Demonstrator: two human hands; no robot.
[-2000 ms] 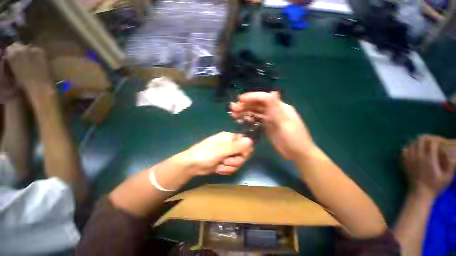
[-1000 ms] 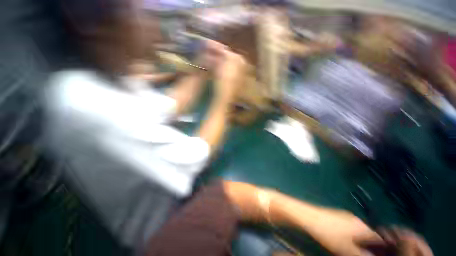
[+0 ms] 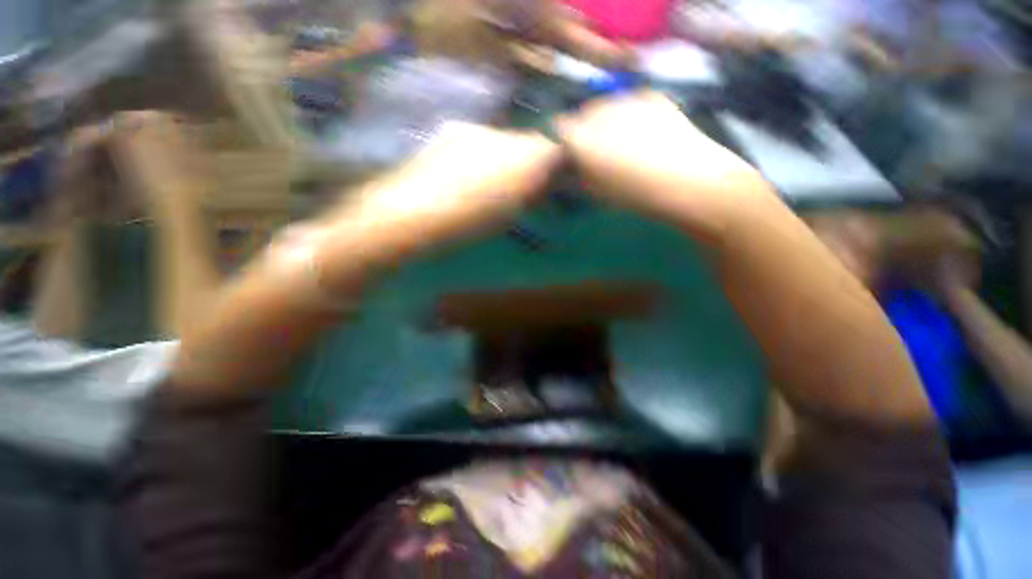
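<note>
Both arms reach forward over the green table (image 3: 679, 328). My left hand (image 3: 487, 158) and my right hand (image 3: 622, 136) meet near the upper middle, blurred. A small dark thing, perhaps a black cable (image 3: 562, 181), shows between and just below them; the grip is too blurred to tell. An open packing box (image 3: 543, 311) stands near my lap, its flap towards the far side. Inside it are something shiny (image 3: 509, 398) and a greyish block (image 3: 569, 392).
Bagged parts (image 3: 419, 104) lie at the upper left, partly behind my left arm. A dark heap (image 3: 775, 96) lies by a white sheet (image 3: 832, 164) at the upper right. A neighbour's arms (image 3: 175, 226) are at left; a person in blue (image 3: 928, 345) sits at right.
The view has swung left and back to the front. Compared with two seconds ago, my hands are farther forward and closer together, and the box appears smaller.
</note>
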